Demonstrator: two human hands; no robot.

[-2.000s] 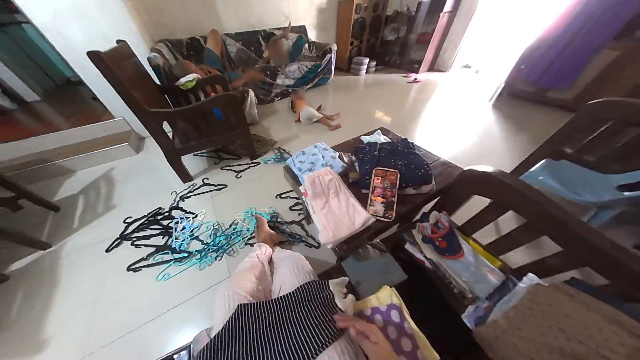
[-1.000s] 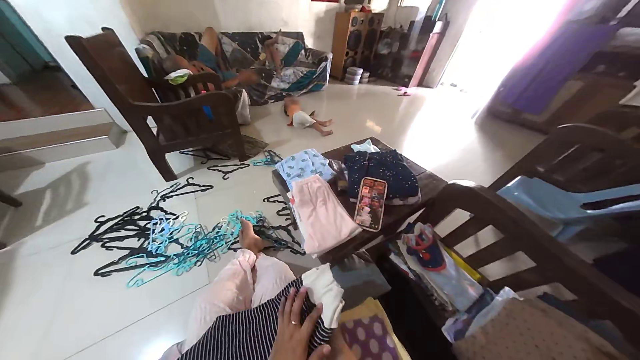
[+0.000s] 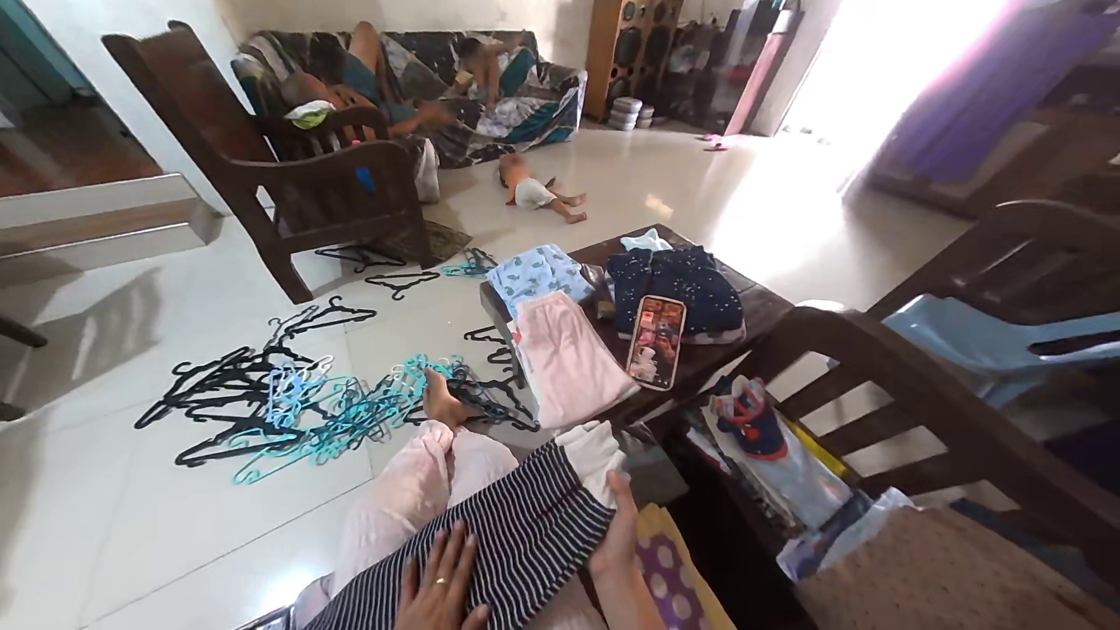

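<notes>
A black-and-white striped garment [image 3: 507, 516] with a white gathered band lies across my lap. Flat on its striped cloth rests my left hand [image 3: 440, 582], a ring on one finger and the fingers slightly apart. At the garment's right edge, just below the white band, my right hand [image 3: 617, 525] grips the cloth with the thumb on top. Beyond the band, folded pink pants [image 3: 569, 359] lie on the dark wooden table [image 3: 766, 306], beside a smartphone [image 3: 657, 341], a folded light-blue printed garment [image 3: 538, 278] and a folded navy speckled garment [image 3: 678, 289].
Many black and teal plastic hangers [image 3: 341, 416] lie on the tiled floor around my foot. Wooden armchairs [image 3: 350, 175] stand left and right. Folded clothes in plastic [image 3: 787, 464] lie at right. Two people are on the sofa [image 3: 420, 70]; a small child [image 3: 534, 188] lies on the floor.
The striped garment now lies more spread out across my lap. My left hand has moved left over it, and my right hand has come into clear view at its right edge.
</notes>
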